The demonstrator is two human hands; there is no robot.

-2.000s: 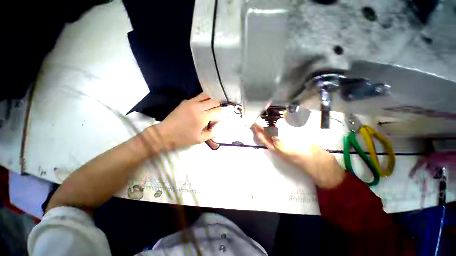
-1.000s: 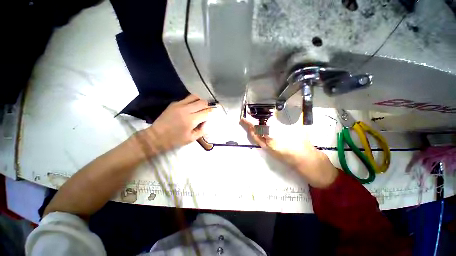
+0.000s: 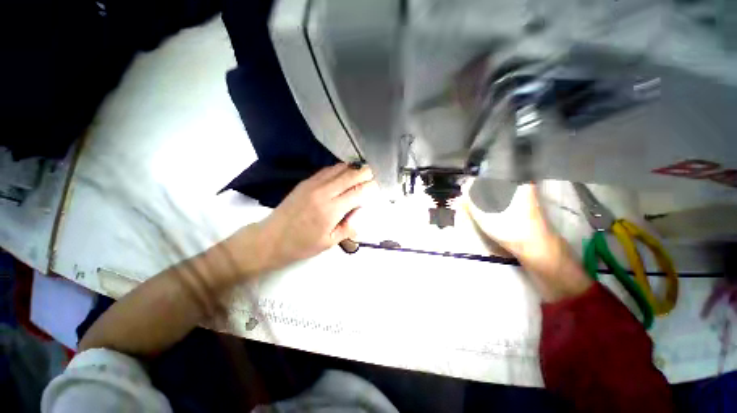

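Observation:
A dark cloth panel (image 3: 271,121) runs along the left side of the white-grey sewing machine head (image 3: 347,73). My left hand (image 3: 315,211) lies at the panel's lower end, left of the needle area, fingertips at the cloth's edge under the head; whether it grips the cloth cannot be told. My right hand (image 3: 517,230) is right of the dark presser parts (image 3: 441,202), washed out by glare, its fingers partly hidden behind a round metal part. I see nothing in it, but its grip cannot be told.
Scissors with green and yellow handles (image 3: 646,270) lie right of my right hand. A black cloth heap (image 3: 48,81) is at the far left. A pink tuft (image 3: 719,298) is at the right edge. The white table (image 3: 307,298) has a faint scale near its front edge.
My right hand has moved right, away from the presser parts. My left hand stays at the cloth. The whole view has shifted and tilted, blurring the machine head.

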